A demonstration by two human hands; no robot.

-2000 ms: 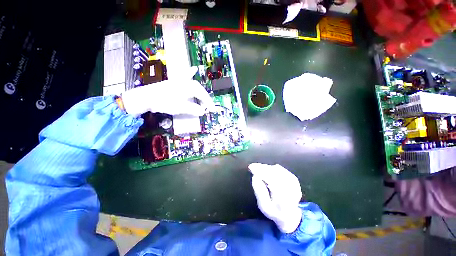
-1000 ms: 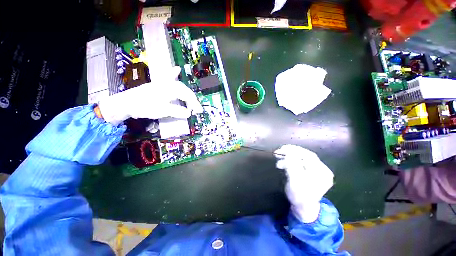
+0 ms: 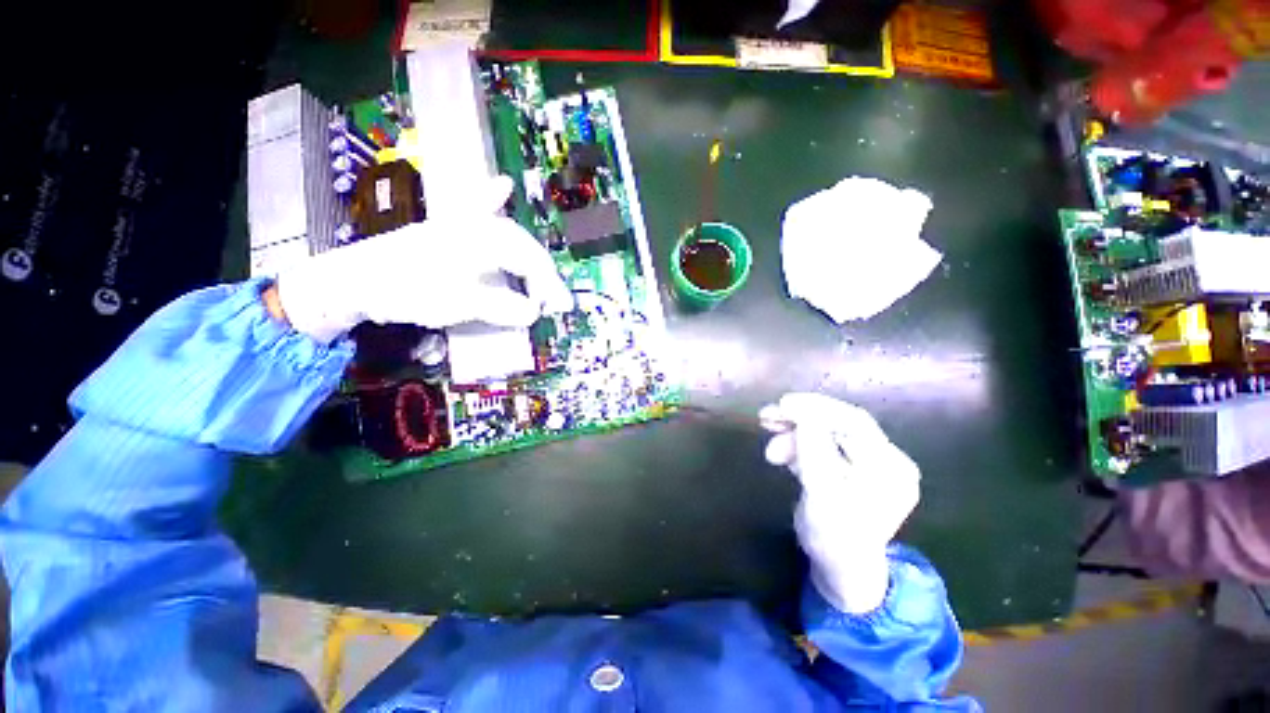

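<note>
The green power supply board [image 3: 634,327] lies on the mat, slightly turned. My gloved left hand [image 3: 432,279] lies across its middle, fingers curled around the long white-silver heatsink [image 3: 449,119], hiding part of it. My gloved right hand [image 3: 847,481] is off the board's lower right side, fingertips pinched on a thin dark applicator [image 3: 724,417]. The applicator points left to the board's lower right corner; whether its tip touches cannot be told. The green cup [image 3: 710,265] with dark brown liquid stands right of the board, with another thin stick [image 3: 710,174] at it.
A crumpled white cloth or paper [image 3: 859,251] lies right of the cup on the green mat [image 3: 669,543]. A second board [image 3: 1093,334] is at the right, near a person's pink sleeve [image 3: 1205,529]. Red bins [image 3: 1128,56] are upper right, taped areas [image 3: 780,56] at the back, black trays [image 3: 126,181] left.
My right hand has moved right and slightly up from two seconds ago, and the thin applicator now shows at its fingertips. My left hand has stayed on the heatsink. The view has shifted slightly.
</note>
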